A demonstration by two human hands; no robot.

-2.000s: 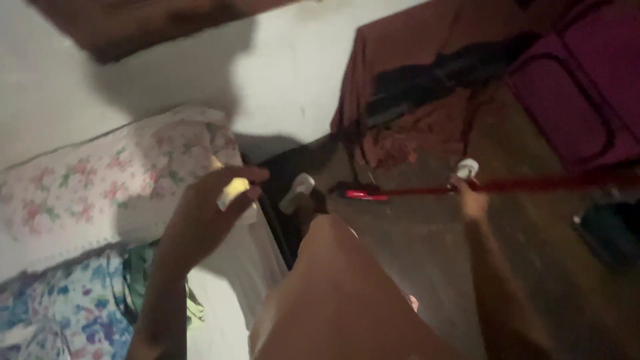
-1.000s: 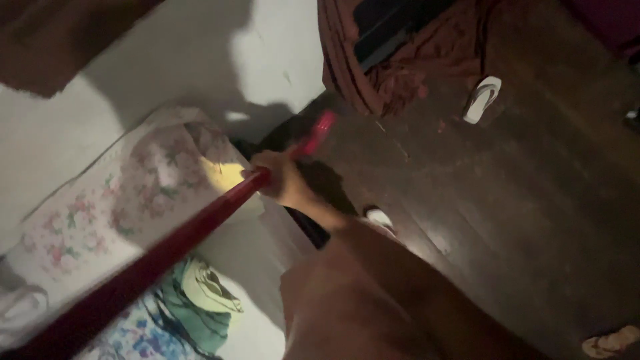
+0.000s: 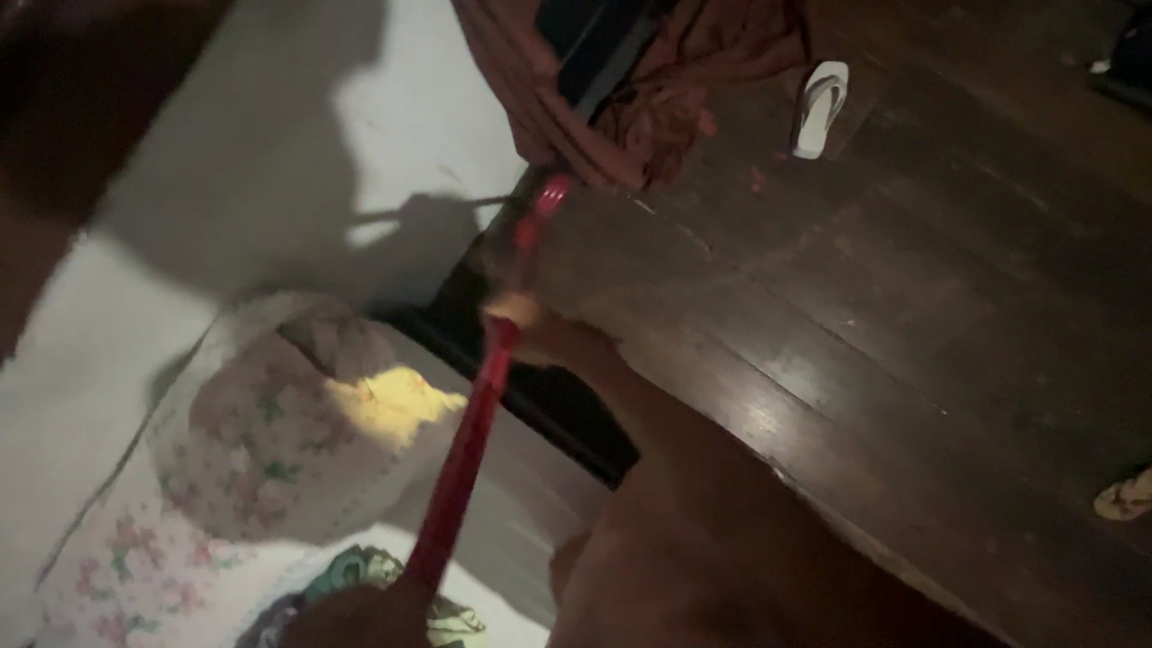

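Note:
A long red pole (image 3: 463,459) slants from the bottom of the head view up toward the corner where wall and floor meet; its far end is blurred. My right hand (image 3: 522,324) is closed around its upper part, the arm coming in from the lower right. Lower down, my left hand (image 3: 360,616), dark and cut by the bottom edge, is wrapped about the near part. Left of the pole lies a floral pillow (image 3: 261,450) with a bright yellow patch (image 3: 396,405), and below it a bundled green cloth (image 3: 351,571).
A reddish-brown cloth (image 3: 576,126) hangs down to the wooden floor (image 3: 900,342) near the pole's far end. A white flip-flop (image 3: 821,110) lies on the floor. A black edge (image 3: 567,432) runs beside the bed. Another sandal (image 3: 1125,495) shows at the right.
My left hand was off the pole two seconds ago and now holds it. The pole has swung from lying crosswise at the right to slanting upward in front of me. The view has shifted.

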